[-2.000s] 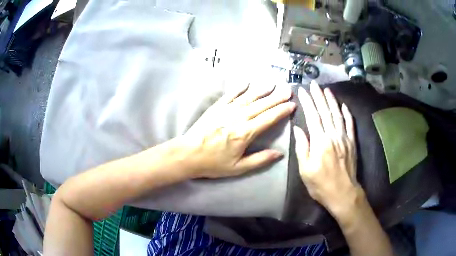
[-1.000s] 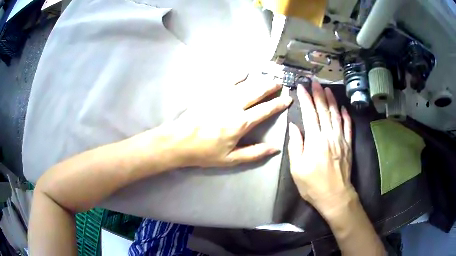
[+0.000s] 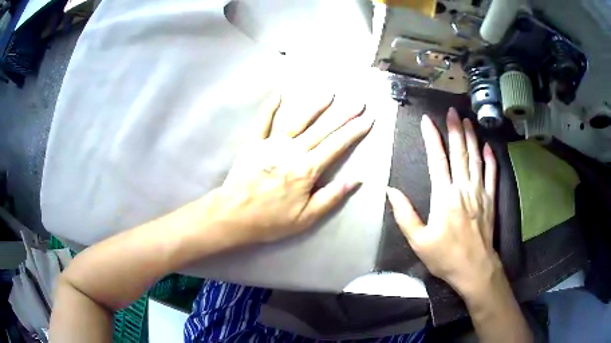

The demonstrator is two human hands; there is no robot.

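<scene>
The light panel [image 3: 154,127] lies across the left and middle, strongly lit near the machine. The dark panel [image 3: 412,154] joins it along a straight seam [image 3: 390,181] that runs from the presser foot [image 3: 400,92] toward the body. My left hand [image 3: 281,177] lies flat on the light panel, fingers spread. My right hand [image 3: 455,208] lies flat on the dark panel, fingers slightly apart, grasping nothing. A yellow-green patch [image 3: 544,191] lies on the dark panel at the right. The needle area is partly lost in glare.
The sewing machine head [image 3: 429,43] with tension knobs [image 3: 516,94] stands at upper right, with an orange-yellow piece [image 3: 419,5] on it. A green crate [image 3: 130,325] is at lower left, beside stacked light cloth [image 3: 30,285]. Striped clothing [image 3: 224,311] covers the wearer's lap.
My left hand has moved back left from the seam and its fingers have spread. My right hand has shifted right, off the foot. A white table part shows wider at the cloth's near edge.
</scene>
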